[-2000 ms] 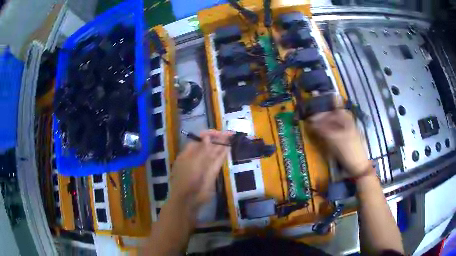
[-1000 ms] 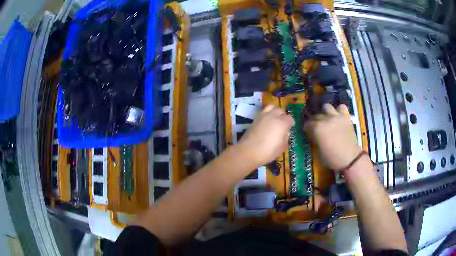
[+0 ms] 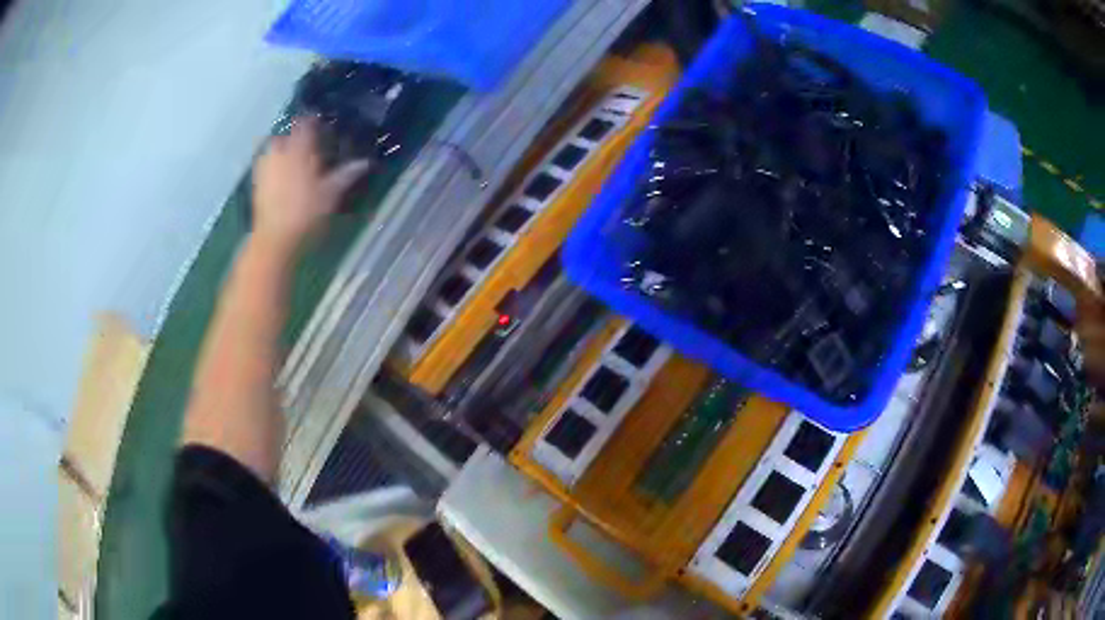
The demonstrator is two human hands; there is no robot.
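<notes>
My left hand (image 3: 291,188) is stretched out at the upper left, blurred, with thumb and fingers apart at the near edge of a heap of black adapters (image 3: 351,99). I see nothing held in it. The heap lies partly under a blue sheet or bin edge (image 3: 424,34). What seems to be my right hand (image 3: 1088,317) is a blurred skin-toned patch cut off by the right edge, beside the loaded orange tray (image 3: 969,484); its grip is hidden.
A blue bin (image 3: 715,345) full of black adapters stands on orange trays with empty slots (image 3: 570,432). A metal rail (image 3: 351,327) runs between the heap and the trays. A dark phone (image 3: 446,569) and a bottle (image 3: 367,572) are at the bottom.
The view has swung left. My left hand has moved from the loaded tray to the adapter heap beyond the rail. My right hand is now almost out of the picture.
</notes>
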